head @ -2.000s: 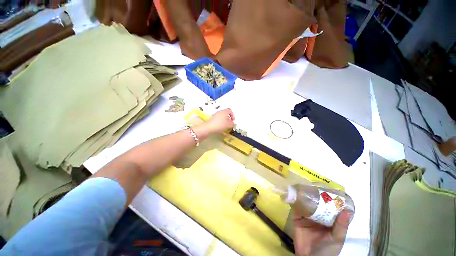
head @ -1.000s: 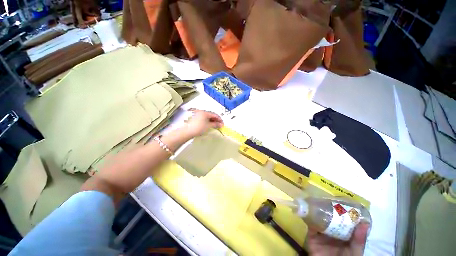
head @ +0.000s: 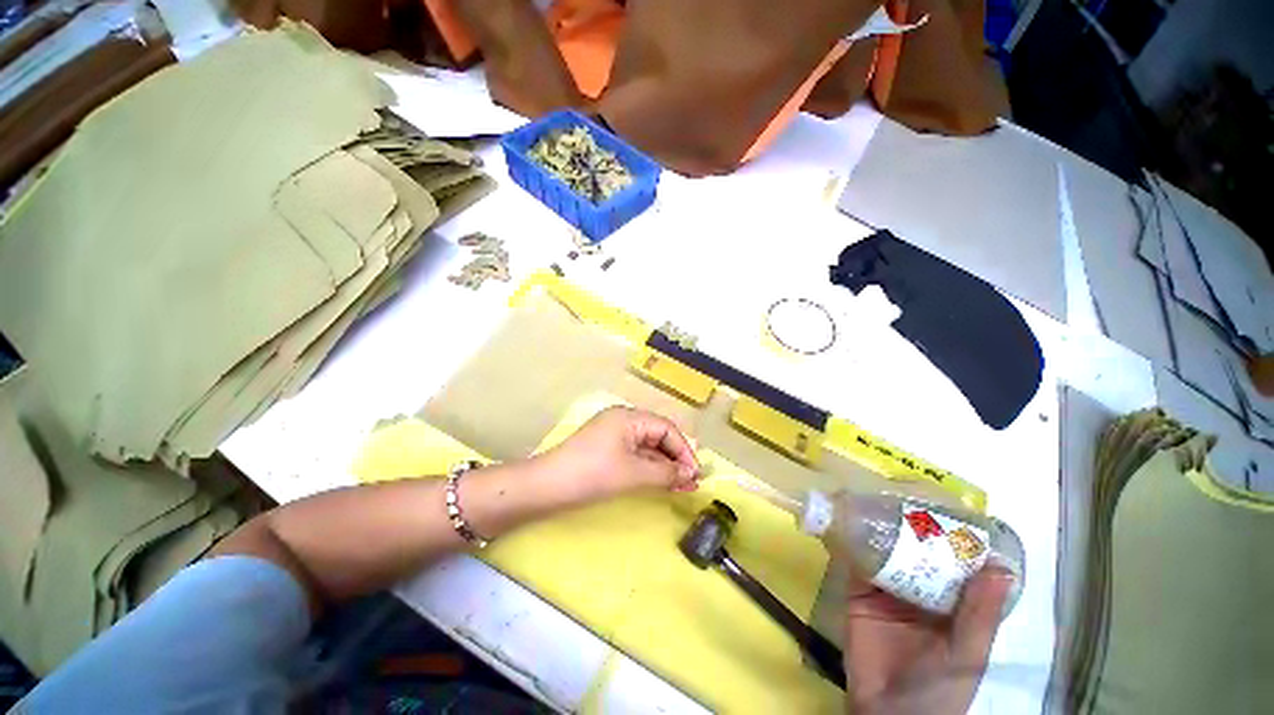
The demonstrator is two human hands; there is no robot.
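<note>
My right hand (head: 925, 650) holds a clear glue bottle (head: 915, 548) on its side, its thin nozzle pointing left. My left hand (head: 629, 454) is over the yellow lining (head: 587, 569) with thumb and fingertips pinched at the nozzle's tip; whether a small tab is between them cannot be told. The khaki panel (head: 524, 366) lies behind the lining, along the long yellow guide (head: 894, 465) with its black middle band and two raised yellow blocks (head: 773, 430). A hammer (head: 762, 594) lies on the lining. A few small tabs (head: 676, 335) sit on the guide's back edge.
A blue bin (head: 583, 178) of tabs stands behind, with loose tabs (head: 482, 261) near it. Khaki stacks (head: 196, 238) lie left and right. A tape roll (head: 801, 327) and black cloth (head: 967, 335) lie beyond the guide. Brown panels (head: 755, 70) stand at the back.
My left hand has moved from the guide's far left end to the glue nozzle over the lining. My right hand still holds the bottle. The camera view has shifted.
</note>
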